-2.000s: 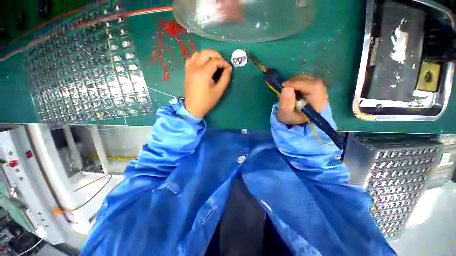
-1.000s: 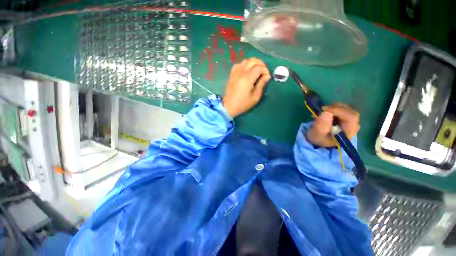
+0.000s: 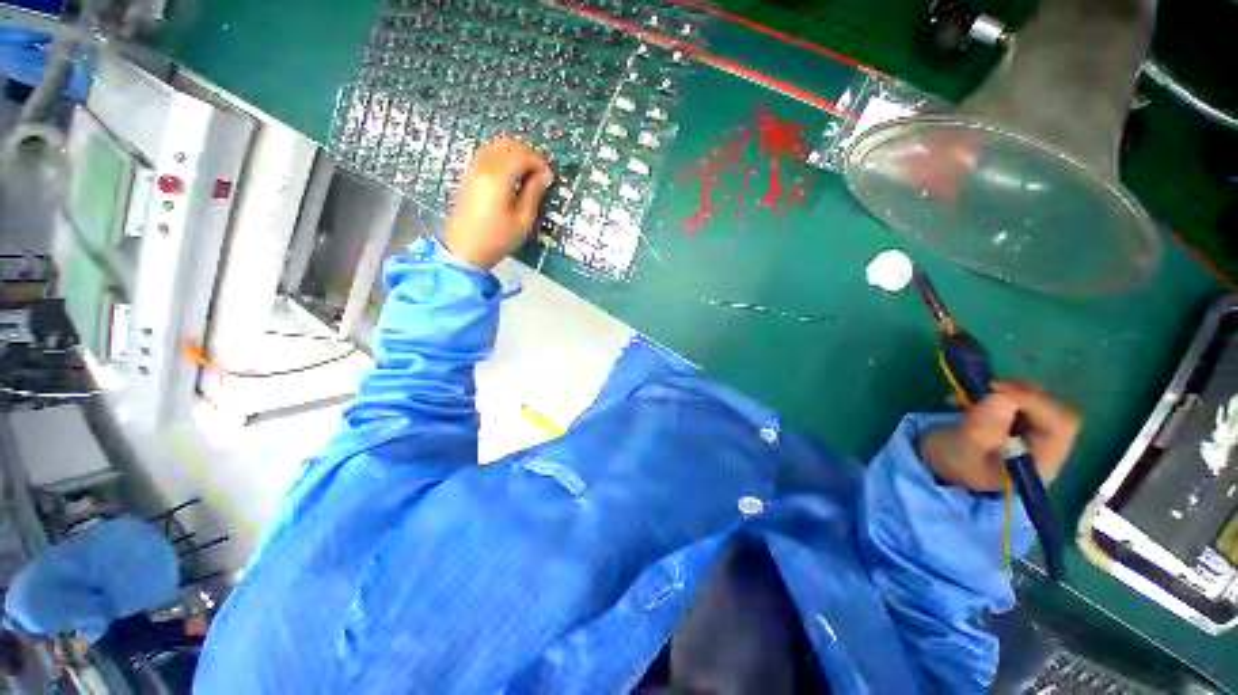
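Observation:
My left hand (image 3: 497, 201) is over the front part of the clear blister tray (image 3: 435, 116), which has rows of small silvery parts. Its fingertips are drawn together at the cells; I cannot tell whether they pinch a part. My right hand (image 3: 1016, 432) holds the dark soldering iron (image 3: 967, 367) with its yellow wire. The iron's brownish tip points at the right edge of the white disc (image 3: 889, 272) on the green mat. No part can be made out on the disc. A thin silvery strand (image 3: 764, 311) lies on the mat between the hands.
Red lead wires (image 3: 777, 152) lie between tray and disc. The clear fume hood (image 3: 1005, 204) stands behind the disc. The metal-rimmed stand tray (image 3: 1154, 577) is at the right edge. Stacked trays show at the bottom right. A blue-covered shape, perhaps a person, is at the lower left.
The view has turned and shifted left. My left hand has moved from beside the disc to the blister tray. The small part seen on the disc earlier no longer shows. The iron stays by the disc.

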